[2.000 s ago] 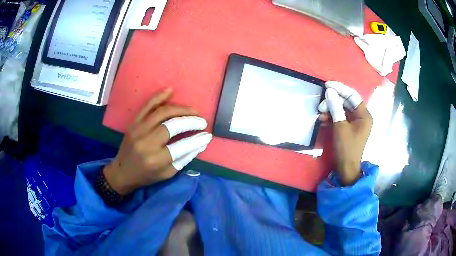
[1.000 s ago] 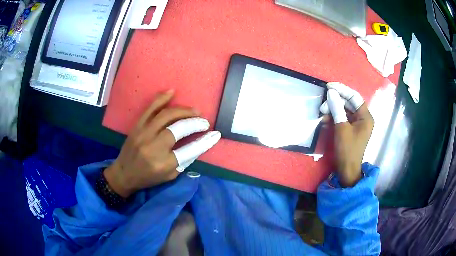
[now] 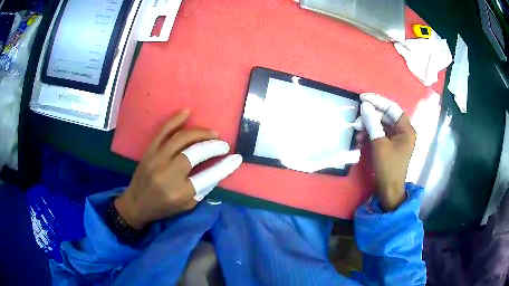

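Note:
A dark-framed e-reader [image 3: 248,120] with a pale screen lies flat on the red mat [image 3: 195,61]. Bright glare, which looks like clear film, crosses its screen and left frame. A white strip of glare or film shows at its lower right edge. My right hand [image 3: 388,137], with white finger cots, pinches at the device's right edge, seemingly on the film's edge; the thin film itself is hard to see. My left hand [image 3: 178,167], also with white finger cots, has its fingers apart, with a fingertip close to the device's lower left edge.
A white box [image 3: 70,106] with another e-reader [image 3: 83,42] on top is at the upper left, beside a white card insert [image 3: 159,22]. At the far right are greyish clear sleeves [image 3: 357,14], a yellow item [image 3: 422,31], white crumpled paper [image 3: 427,58] and a white strip [image 3: 459,75].
Glare now reaches the device's left frame and streaks differently across its lower right edge. Both hands keep nearly the same pose. The box at upper left sits slightly lower in view.

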